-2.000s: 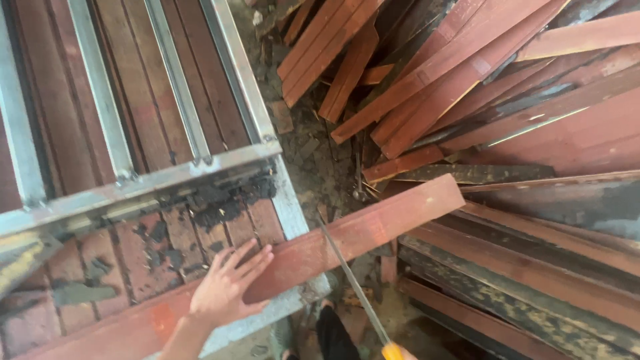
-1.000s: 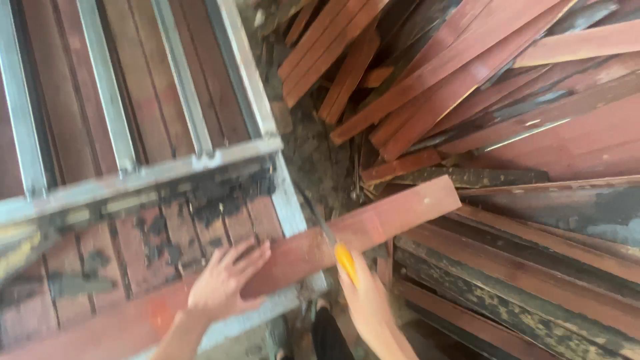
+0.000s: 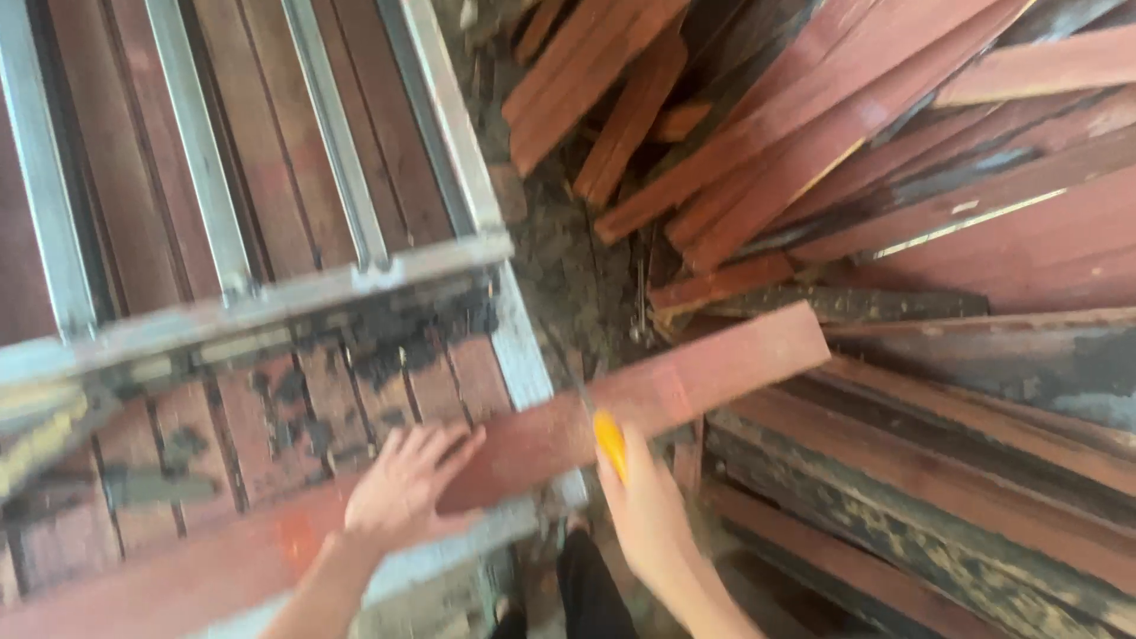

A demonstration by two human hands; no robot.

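A long reddish wooden board (image 3: 710,373) lies slantwise over the edge of a metal-framed plank surface, its right end jutting past the frame. My left hand (image 3: 408,484) is spread on the board, fingers apart, pressing it against the surface. To the right, my right hand (image 3: 643,497) is closed on the yellow handle (image 3: 611,444) of a handsaw. The saw's thin blade (image 3: 568,368), blurred, crosses the board just beyond the frame edge and points away from me. How deep it sits in the wood cannot be told.
Metal bars (image 3: 200,151) and a crossbar (image 3: 293,288) lie over the planks at the left, with dark debris (image 3: 382,333) beside them. Loose reddish boards (image 3: 799,133) are heaped at the upper right. Stacked, stained planks (image 3: 914,479) fill the lower right. My feet are below, near the frame.
Two seconds ago only the saw's handle end showed at the bottom edge; my right hand and the handle have since moved up to the board. My left hand stays on the board.
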